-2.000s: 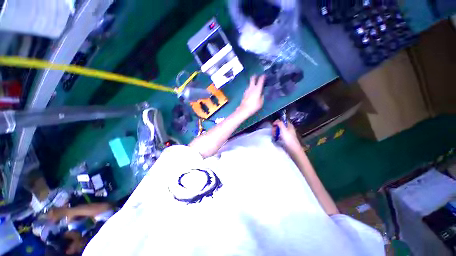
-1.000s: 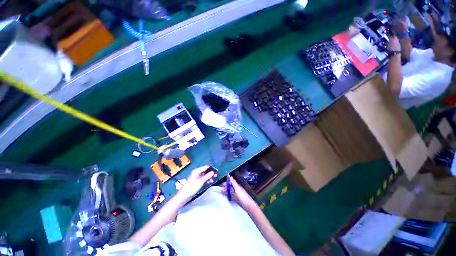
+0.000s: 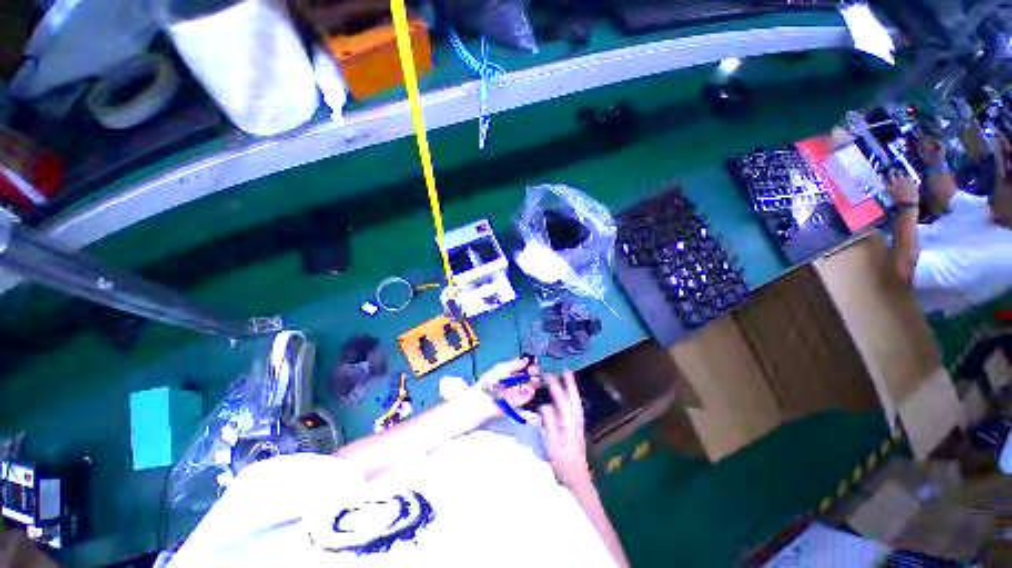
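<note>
My left hand (image 3: 512,383) is at the bench edge, its fingers closed around blue-handled side cutters (image 3: 510,412). A small black part (image 3: 529,363) shows at its fingertips. My right hand (image 3: 565,422) is just to the right, close to the cutters, with its fingers apart and nothing clearly visible in it. Whether its fingertips touch the cutters cannot be told. A heap of loose black parts (image 3: 564,330) lies on the green mat beyond my hands.
An orange fixture (image 3: 424,353), a white-grey box machine (image 3: 485,297) and a second dark heap (image 3: 360,368) are at the left. A clear bag (image 3: 588,239) and black parts tray (image 3: 653,291) lie beyond. Cardboard boxes (image 3: 727,383) stand below the bench; a person (image 3: 943,250) sits far right.
The view has swung. My left hand has moved from the heap to the bench edge. The cutters, earlier in my right hand, now show at my left hand; my right hand's fingers have spread.
</note>
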